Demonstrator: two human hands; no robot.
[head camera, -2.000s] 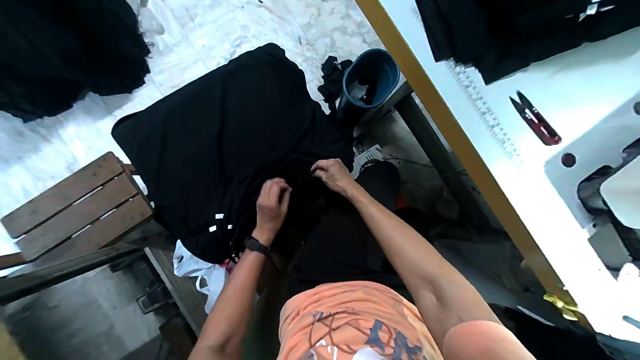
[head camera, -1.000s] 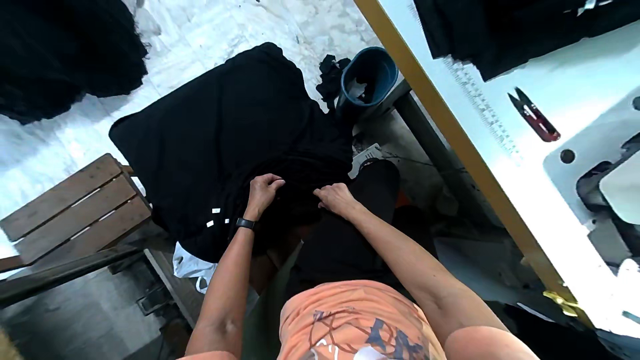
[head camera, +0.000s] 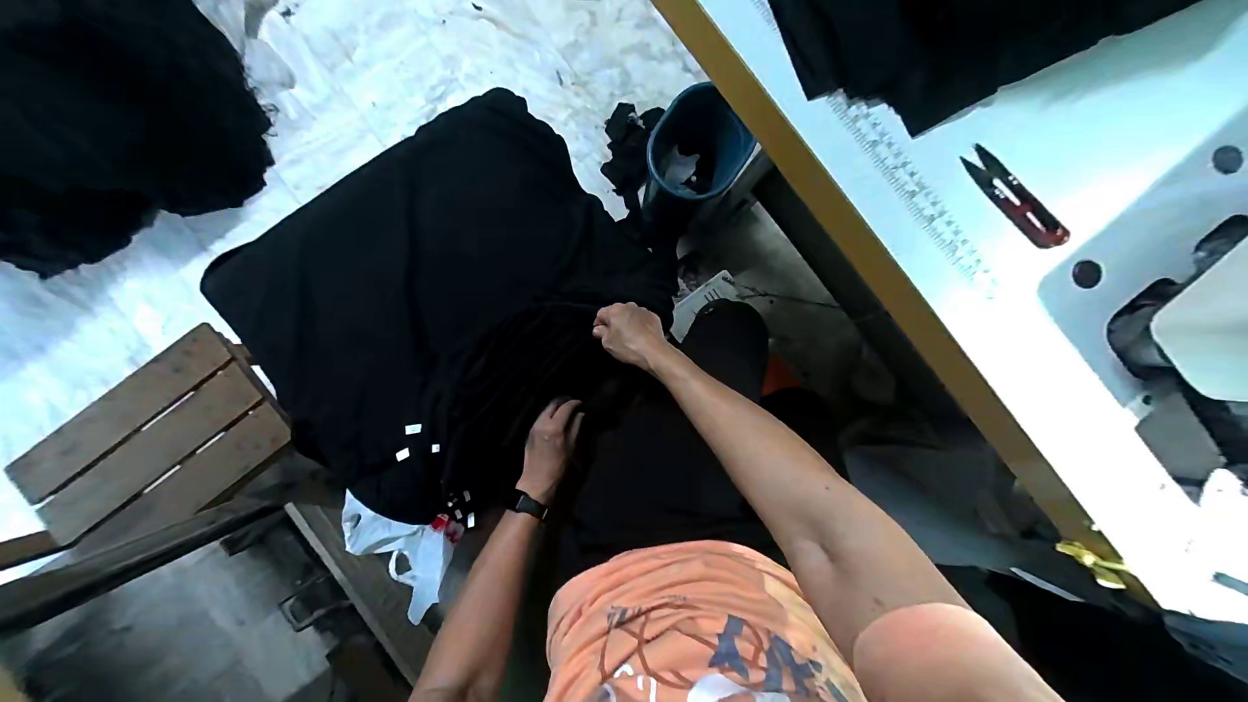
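Observation:
A large stack of black fabric pieces (head camera: 390, 263) lies in front of me, reaching to my lap, with small white tags on its lower left edge. My left hand (head camera: 551, 444), with a dark band on the wrist, rests at the near edge of the fabric, fingers slightly bent; whether it grips cloth cannot be told. My right hand (head camera: 629, 331) is higher and further right, its fingers curled closed on the black fabric's edge. Dark folds hide the fingertips of both hands.
Right: a white sewing table with a wooden edge (head camera: 848, 244), thread snips (head camera: 1014, 195), black cloth (head camera: 936, 49) and part of a sewing machine (head camera: 1199, 331). Beyond the stack stands a blue bin (head camera: 697, 146). Left: a slatted wooden stool (head camera: 146, 429), a white plastic bag (head camera: 400, 546) and a black fabric heap (head camera: 117, 127).
My left hand has moved down and toward the right, away from the fabric folds it was at. My right hand stays near the fabric's right edge.

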